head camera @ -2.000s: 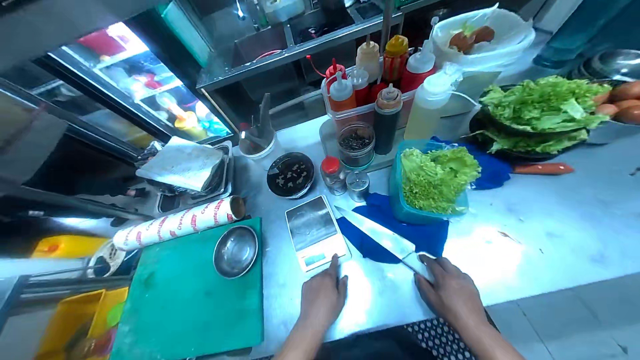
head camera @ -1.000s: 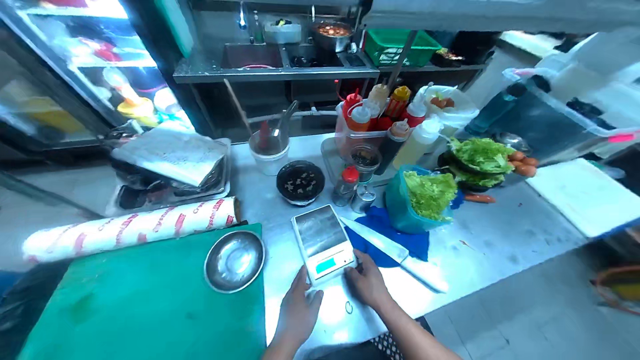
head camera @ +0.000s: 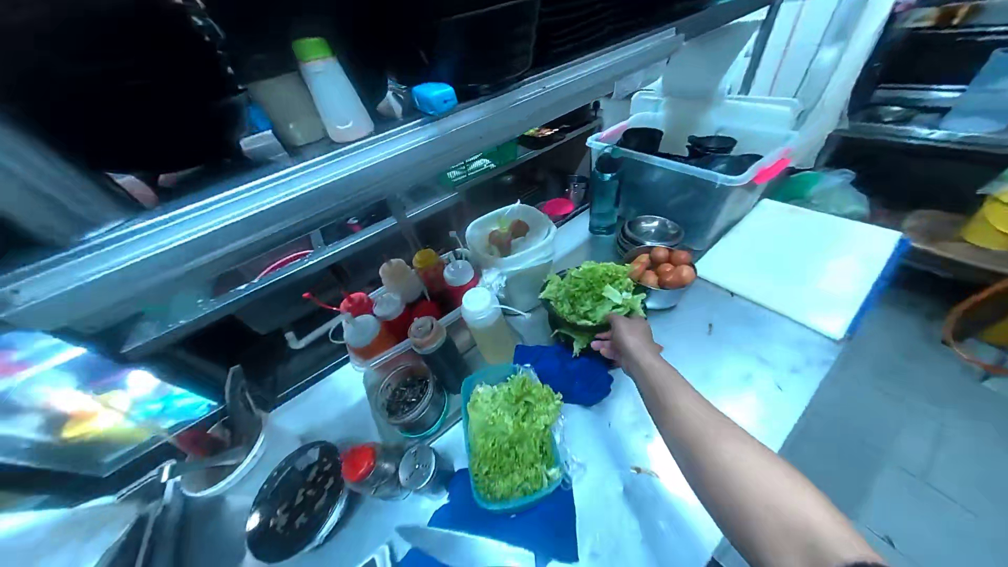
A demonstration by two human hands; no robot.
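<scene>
My right hand [head camera: 628, 343] reaches across the steel counter and touches the front edge of a dark bowl heaped with lettuce [head camera: 592, 294]; whether its fingers grip the bowl or the leaves I cannot tell. My left hand is out of the frame. Nearer to me, a teal plastic container [head camera: 512, 504] of shredded lettuce [head camera: 513, 437] rests on a blue cloth [head camera: 512, 516]. A knife's blade [head camera: 465, 545] lies on that cloth at the bottom edge. Another blue cloth [head camera: 568, 373] lies between the container and the bowl.
Squeeze bottles [head camera: 487, 319] and a glass jar [head camera: 411, 400] stand left of the lettuce. Behind are a bowl of eggs [head camera: 668, 295] and a clear plastic bin [head camera: 685, 189]. A white cutting board [head camera: 803, 264] lies at right. A metal shelf edge [head camera: 354, 169] crosses above the counter.
My right hand has left the kitchen scale and is now at the lettuce bowl. My left hand, at the scale a second ago, is out of frame. The view has swung right.
</scene>
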